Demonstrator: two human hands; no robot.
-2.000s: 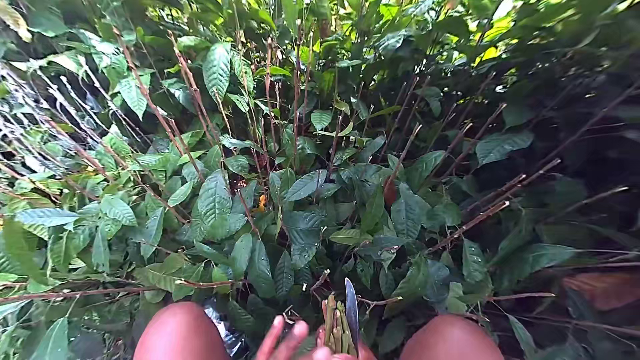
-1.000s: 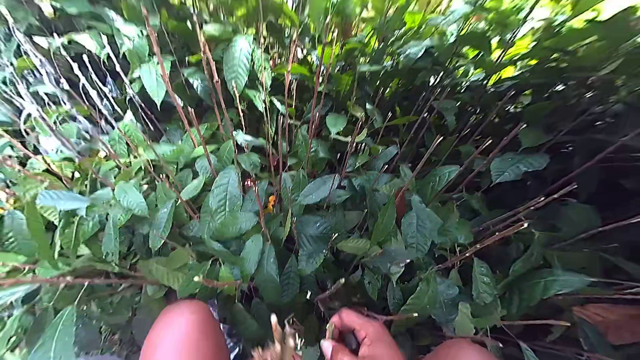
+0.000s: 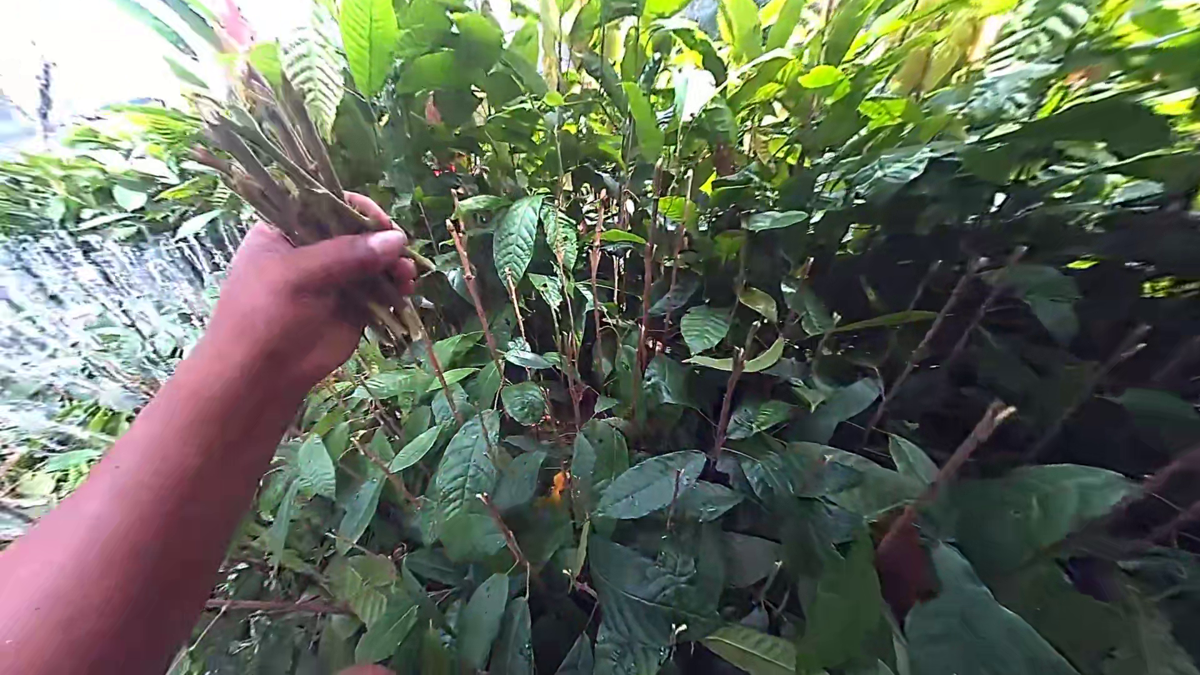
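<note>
My left hand (image 3: 314,281) is raised at the upper left, its arm reaching in from the lower left corner. Its fingers are closed around a bundle of cut plant stems (image 3: 281,173). The stems fan out above the fist, and their cut ends poke out below the thumb, near the upright stems of the bush. My right hand is not in view; a small bit of skin shows at the bottom edge, and I cannot tell what part it is.
A dense leafy bush (image 3: 647,487) fills the middle and right. Several upright trimmed stems (image 3: 647,272) rise from it. One thick cut stem (image 3: 966,450) leans at the right. Paler, blurred stems (image 3: 94,300) stand at the far left.
My left hand has come up to the upper left with the bundle, which was low between the knees. The hand seen at the bottom a second ago is gone from view. The view has tilted up.
</note>
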